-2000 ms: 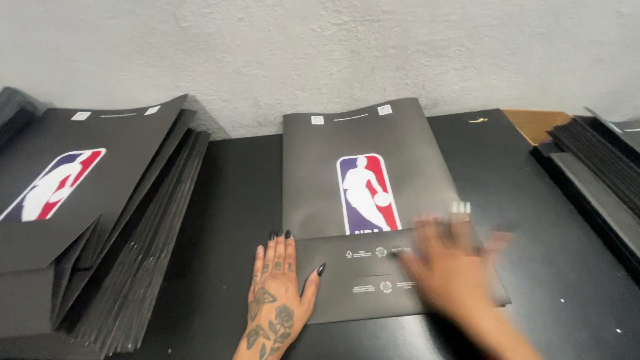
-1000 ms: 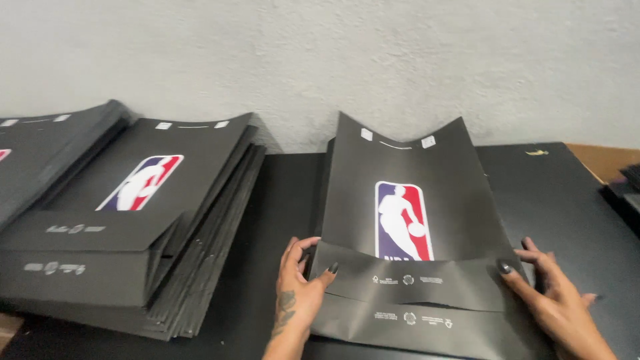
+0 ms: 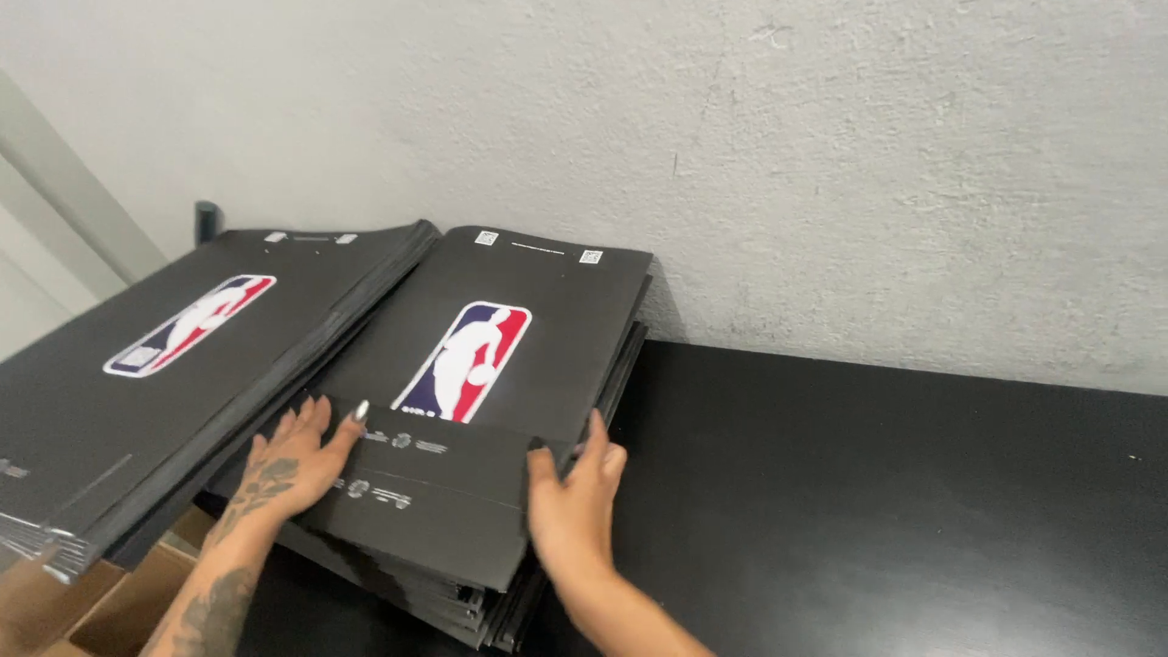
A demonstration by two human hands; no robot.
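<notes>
A flat black paper bag with a red, white and blue NBA logo [image 3: 511,274] lies on top of a stack of folded black bags [image 3: 465,607]. My left hand [image 3: 306,452] rests on the left side of its folded bottom, fingers spread and thumb on the surface. At the right edge, my right hand [image 3: 579,497] has its thumb on top of the bag and its fingers along the side, so the bag's edge sits between them. The lower bags are partly hidden under the top one.
A second stack of flat black bags [image 3: 210,265] stands close on the left. Below it are open cardboard boxes [image 3: 137,602]. The black tabletop [image 3: 867,493] extends to the right, and a rough grey wall [image 3: 821,182] runs behind.
The bag that lay apart on the tabletop is now on the stack to the left, with both hands still at it. The view has swung left.
</notes>
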